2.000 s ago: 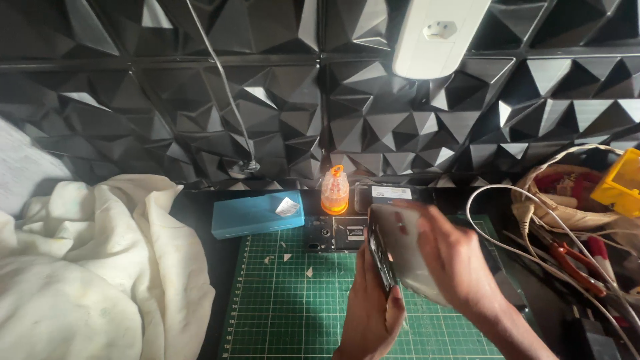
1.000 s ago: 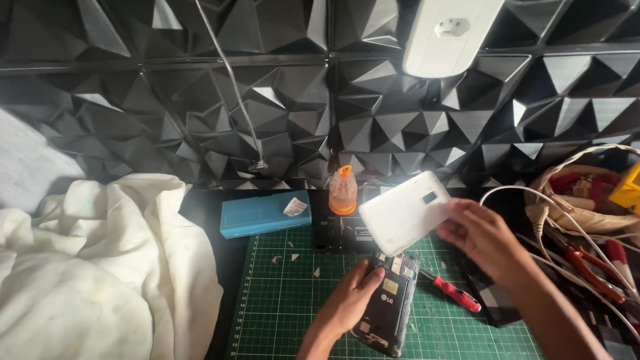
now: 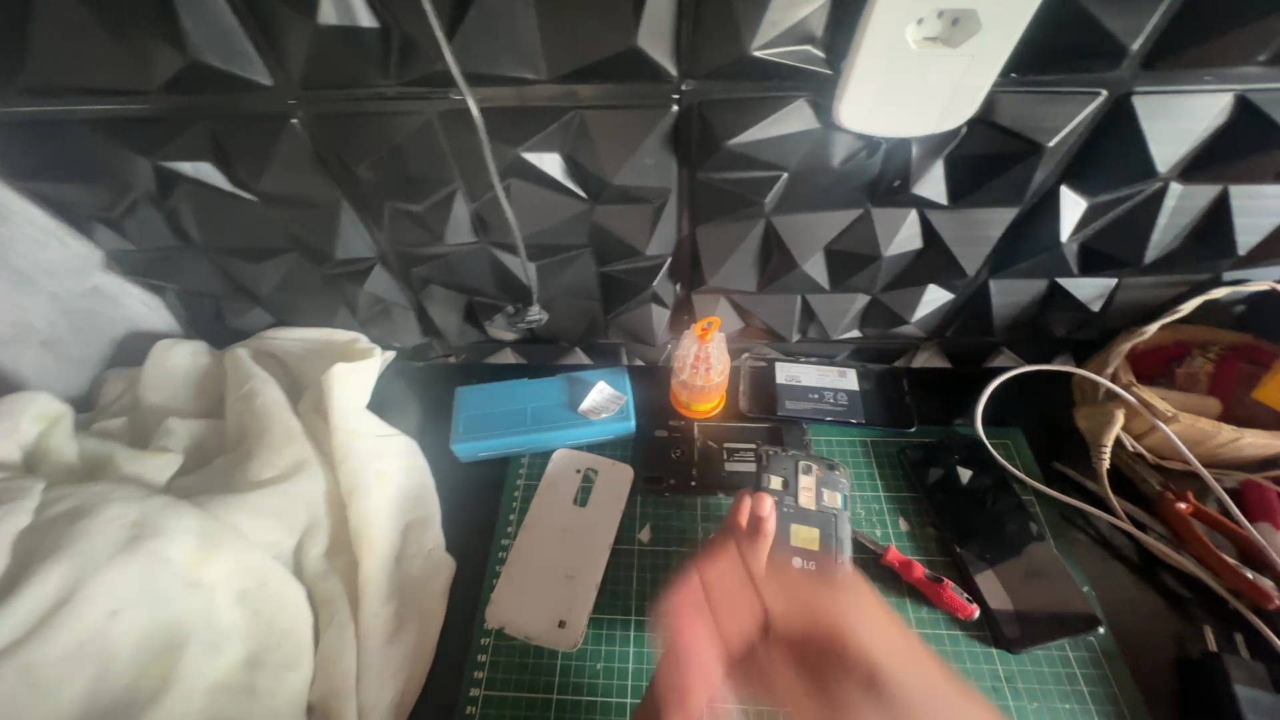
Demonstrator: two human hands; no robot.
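Note:
A smartphone without its back cover [image 3: 806, 530] shows its dark inner frame, with my left hand [image 3: 705, 610] at its left edge, fingertips against it. My right hand [image 3: 860, 645] is blurred in front of the phone's lower part, and its fingers cannot be made out. The white phone back cover [image 3: 565, 550] lies on the green cutting mat [image 3: 655, 590], left of my hands. To the right of the phone lies a red-handled screwdriver [image 3: 930, 583], its tip partly hidden behind the phone.
Behind are a blue case [image 3: 540, 412], a clear-and-orange bit holder [image 3: 700, 370], a black phone part [image 3: 700, 455] and a device bearing a battery [image 3: 820, 390]. A black phone [image 3: 1010, 550], pliers [image 3: 1215, 550], a white cable [image 3: 1010, 378] and a basket [image 3: 1120, 400] are right; cream cloth [image 3: 220, 520] is left.
The white back cover, in my right hand one second ago, now lies on the mat at the left. My right hand has let it go and come over to the open phone.

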